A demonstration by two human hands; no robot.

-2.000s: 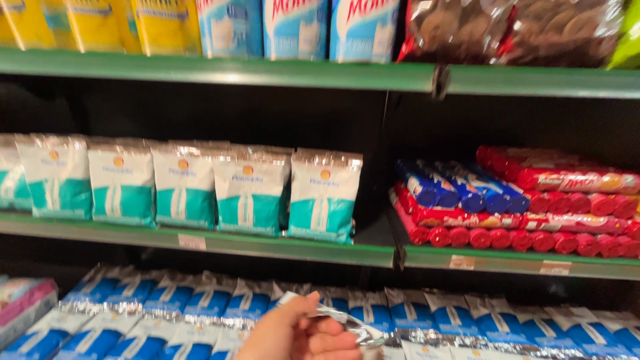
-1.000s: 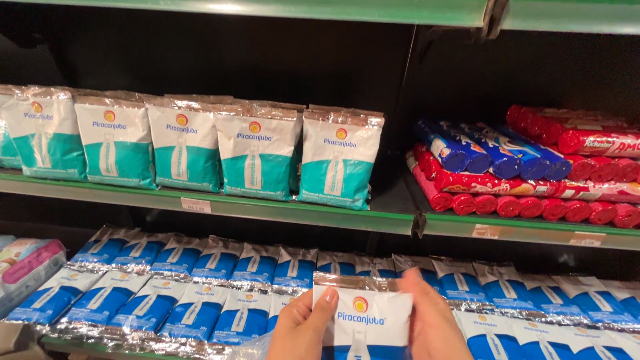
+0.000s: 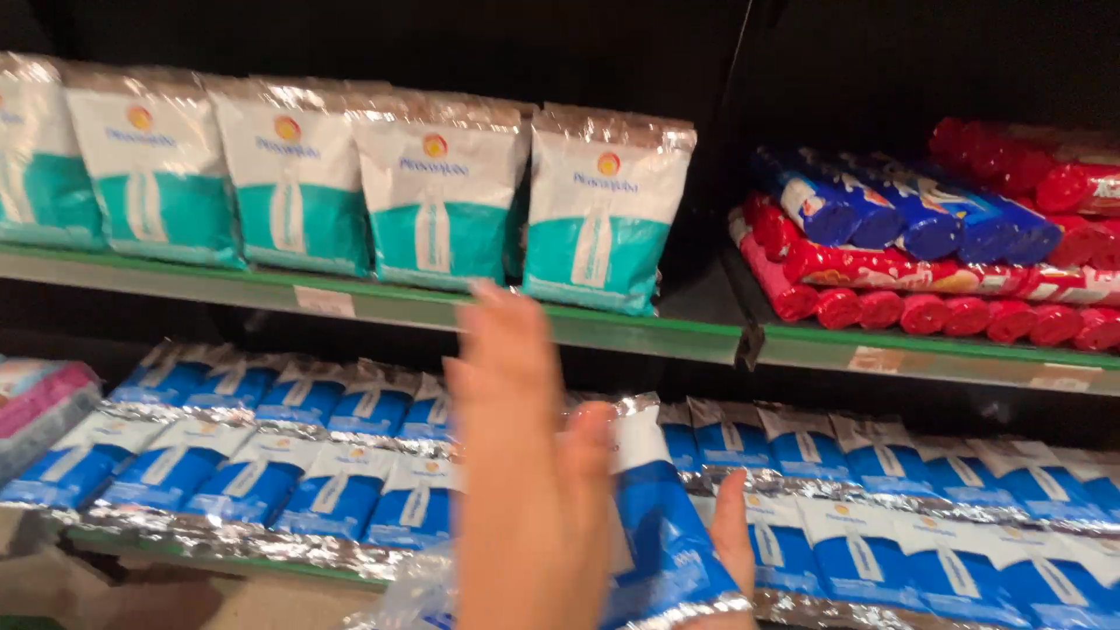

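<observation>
My left hand, blurred by motion, is raised with its fingers straight up and its thumb apart. It is beside the left edge of a blue and white foil packet; whether it touches the packet is unclear. My right hand holds that tilted packet from its right side and from below, mostly hidden behind it. Crumpled clear plastic shows left of my left forearm. Similar blue packets lie in rows on the lower shelf. Teal and white packets stand upright on the shelf above.
A green-edged shelf front runs across behind my hands. Blue cylindrical packages lie over red ones on the upper right shelf. A pink and light blue package lies at the lower left.
Both hands were around the upright packet a second ago; my left hand has since risen with straightened fingers. The packet now tilts in my right hand. The view has moved closer to the shelves.
</observation>
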